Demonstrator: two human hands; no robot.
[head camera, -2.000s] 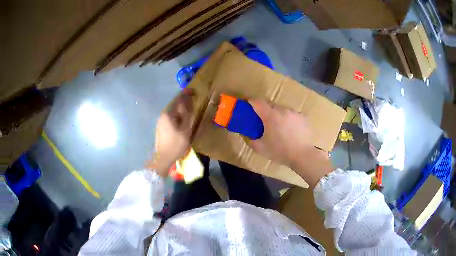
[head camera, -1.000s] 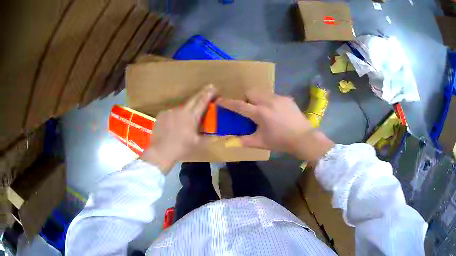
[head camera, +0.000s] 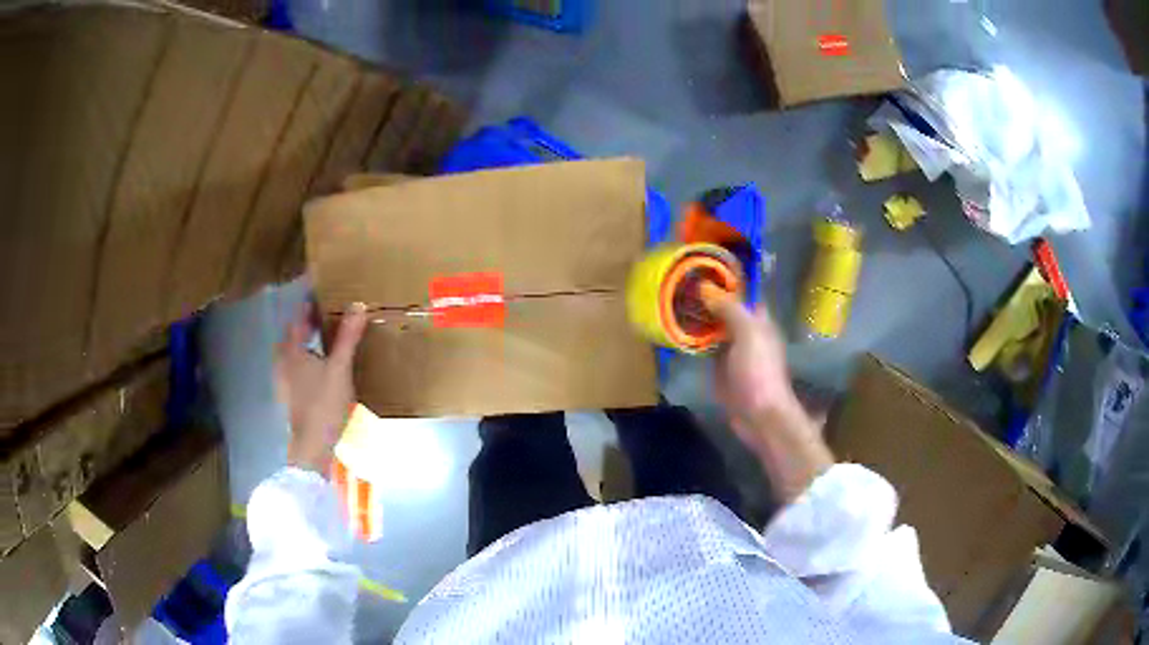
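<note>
A closed brown carton (head camera: 504, 239) lies in front of me on a blue plastic stool (head camera: 517, 142), with an orange-red label (head camera: 466, 300) across its middle seam. My left hand (head camera: 320, 373) is at the carton's left edge, thumb on top. An orange-and-white label sheet (head camera: 358, 485) hangs below this hand. My right hand (head camera: 752, 376) holds the blue and orange tape gun (head camera: 687, 297) beside the carton's right edge, its yellow roll facing up and fingers at the roll's orange core.
Tall brown carton stacks (head camera: 189, 164) stand at left. A labelled carton (head camera: 825, 57) is at the top. A yellow tape cylinder (head camera: 833, 280), yellow scraps and a crumpled white bag (head camera: 1008, 158) lie on the floor at right. Another carton (head camera: 939, 491) stands at lower right.
The carton's top now shows its seam with a label on it. My hands have moved apart to its two sides. The tape gun has moved right, off the carton, and its roll now shows.
</note>
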